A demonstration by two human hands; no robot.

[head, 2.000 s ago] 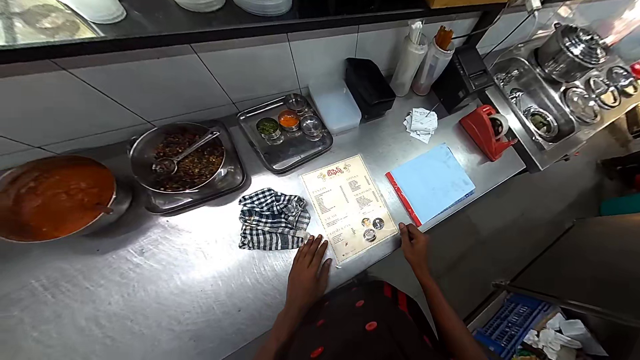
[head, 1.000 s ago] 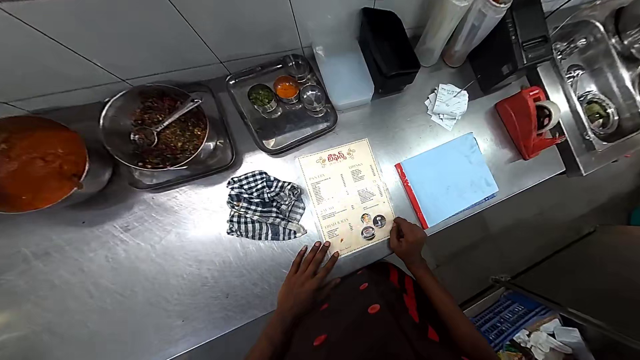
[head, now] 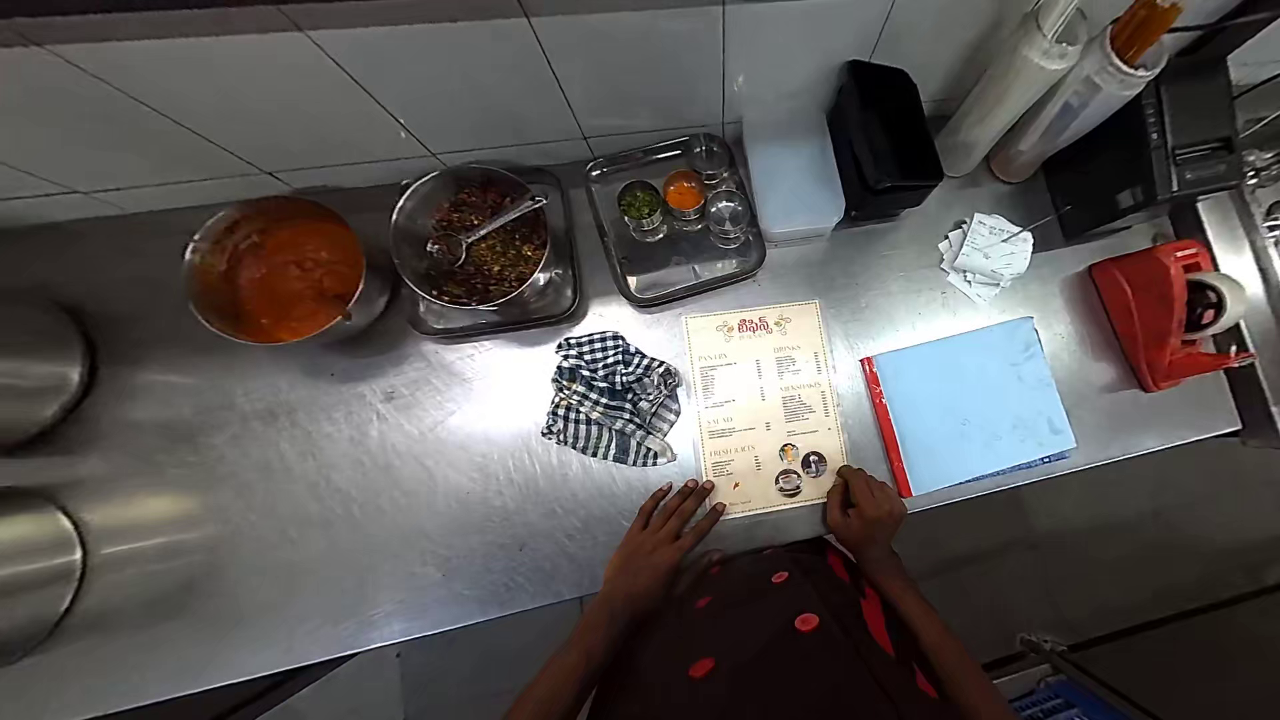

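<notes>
A laminated menu sheet (head: 765, 410) lies flat on the steel counter (head: 400, 500). My left hand (head: 660, 540) rests palm down by its lower left corner, fingers apart, the fingertips at the sheet's edge. At the lower right corner, my right hand (head: 862, 510) is curled with thumb and finger pinching the sheet's edge. A crumpled black-and-white checked cloth (head: 612, 400) lies just left of the menu. To its right sits a light blue folder (head: 970, 405) with a red spine.
Along the wall stand a pot of orange-red sauce (head: 290, 270), a steel bowl of dark spice mix with a ladle (head: 480, 240), a steel tray (head: 670, 275) with small cups, a black bin (head: 885, 140), spiked paper slips (head: 988, 255) and a red tape dispenser (head: 1145, 310).
The view has shifted so that more of the counter's left side shows. Both hands stay at the menu's lower corners, and the menu, cloth and folder keep their places.
</notes>
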